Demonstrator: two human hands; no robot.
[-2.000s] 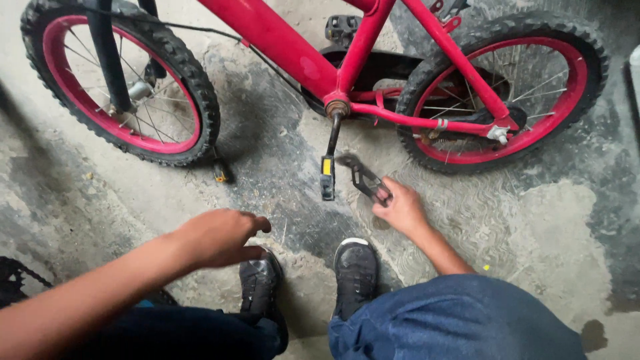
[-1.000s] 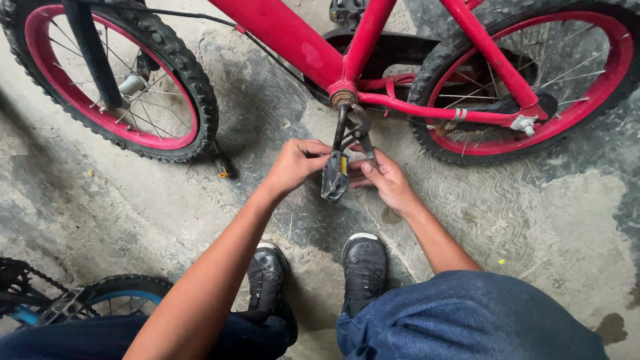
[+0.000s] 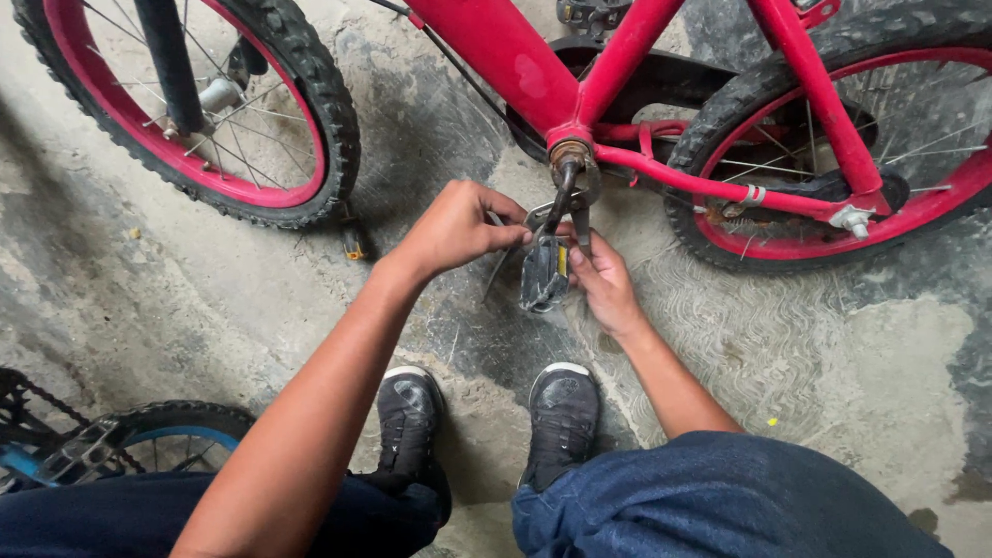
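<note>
A red bicycle frame (image 3: 527, 66) spans the top of the head view, its crank arm (image 3: 566, 186) pointing down from the rusty bottom bracket (image 3: 570, 151) to a worn black pedal (image 3: 545, 275) with a yellow reflector. Right of the crank, my right hand (image 3: 603, 283) grips the dark handle of a metal wrench-like tool (image 3: 583, 221), whose head is up at the bottom bracket. On the left side of the crank, my left hand (image 3: 465, 229) pinches a flat, slotted metal part (image 3: 540, 219), perhaps the same tool's other handle. The crank hides where these pieces meet.
The bicycle's front wheel (image 3: 341, 147) is at upper left, its rear wheel (image 3: 697, 225) at right. Two dark shoes (image 3: 409, 411) stand on the stained concrete floor below the pedal. Part of a blue-rimmed bicycle wheel (image 3: 225, 418) lies at lower left.
Two seconds ago my right hand held the dark tool beside the pedal; now the tool is up at the bottom bracket. My left hand has moved from over the left shoe to the crank.
</note>
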